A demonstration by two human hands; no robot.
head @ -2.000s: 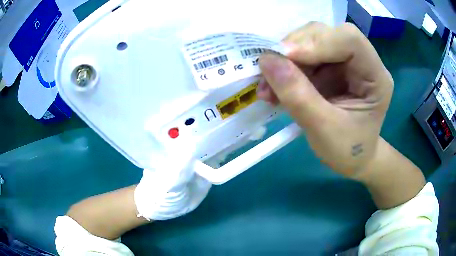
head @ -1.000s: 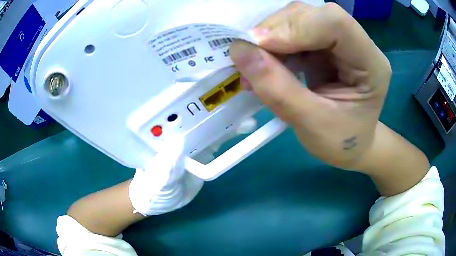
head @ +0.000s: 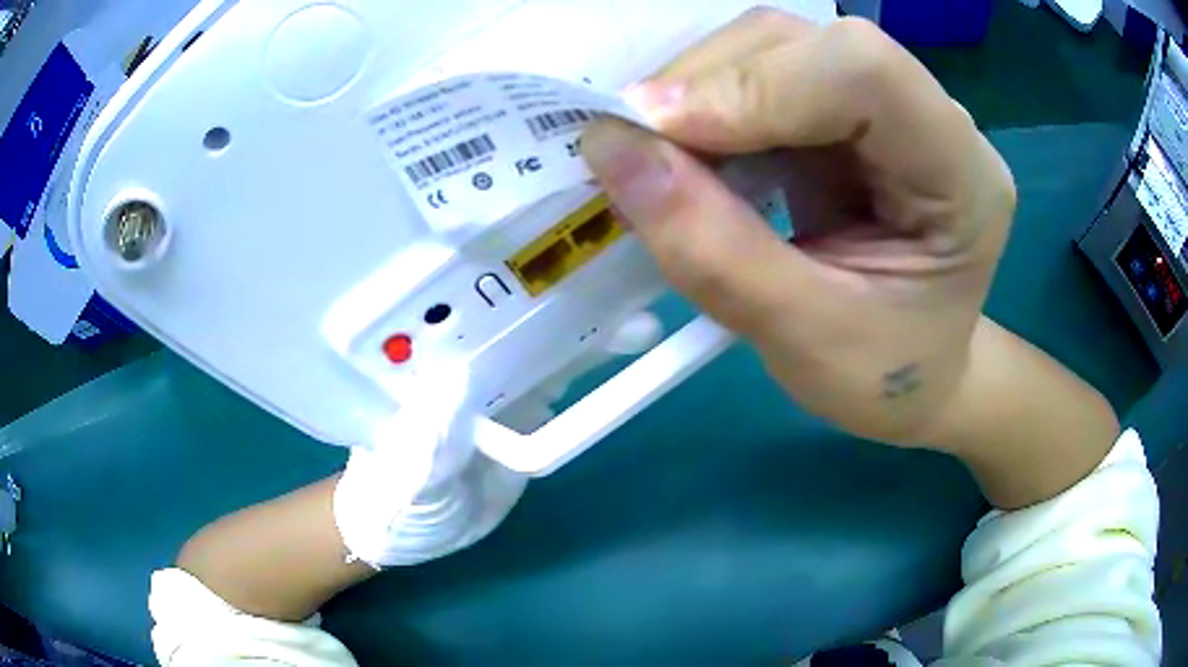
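The white router (head: 261, 248) is held tilted above the bench, its underside facing me, with yellow ports (head: 554, 261) and a red dot (head: 397, 348). My left hand (head: 424, 476), in a white glove, grips its lower edge beside the white stand loop (head: 612, 404); its fingertips are partly hidden. My bare right hand (head: 834, 235) pinches the right end of the white product label (head: 476, 156) between thumb and finger. The label curves over the router just above the ports. I cannot tell how much of it touches the surface.
The green bench mat (head: 625, 560) lies below. Blue and white cartons (head: 46, 130) lie at the far left, and a blue box (head: 932, 18) at the top right. The label dispenser (head: 1133, 261), with a red display, stands at the right edge.
The router, label and both hands have shifted left in the view, the right hand most. The right hand still pinches the label's end, and the left hand still holds the router.
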